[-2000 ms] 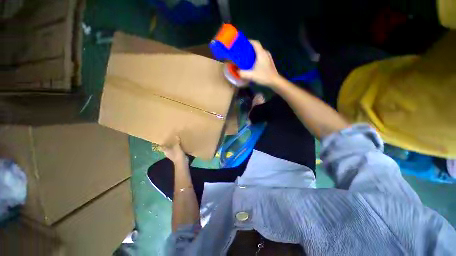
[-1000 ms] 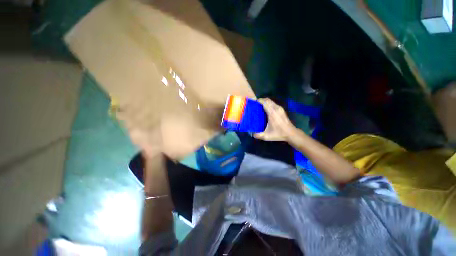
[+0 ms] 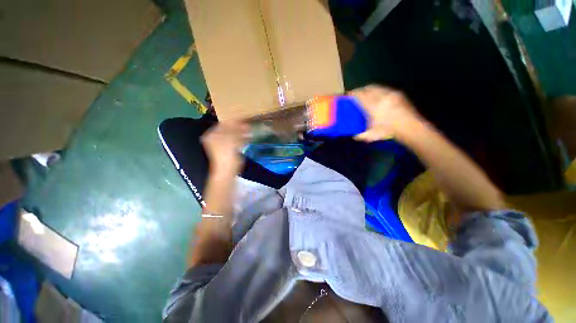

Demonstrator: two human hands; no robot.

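The brown shipping carton [image 3: 252, 50] is in front of my lap at the top centre, its closed face up. A centre seam runs down it, with shiny clear packing tape [image 3: 282, 94] near the close end. My right hand [image 3: 386, 113] is closed around the blue and orange tape gun [image 3: 344, 117], just past the carton's near right edge. My left hand [image 3: 224, 142] is blurred at the carton's near left corner; its fingers and whether it grips the carton cannot be made out. The strip between both hands is blurred.
Brown cardboard panels [image 3: 69, 38] lie at the upper left. A blue stool [image 3: 278, 158] shows between my legs. A person in yellow [image 3: 549, 233] is close at my right. A white box [image 3: 554, 14] is at the upper right. Yellow tape [image 3: 183, 82] marks the green floor.
The carton has turned so its seam points toward me and sits further right. The tape gun has moved right and slightly up. My left hand has moved up and right.
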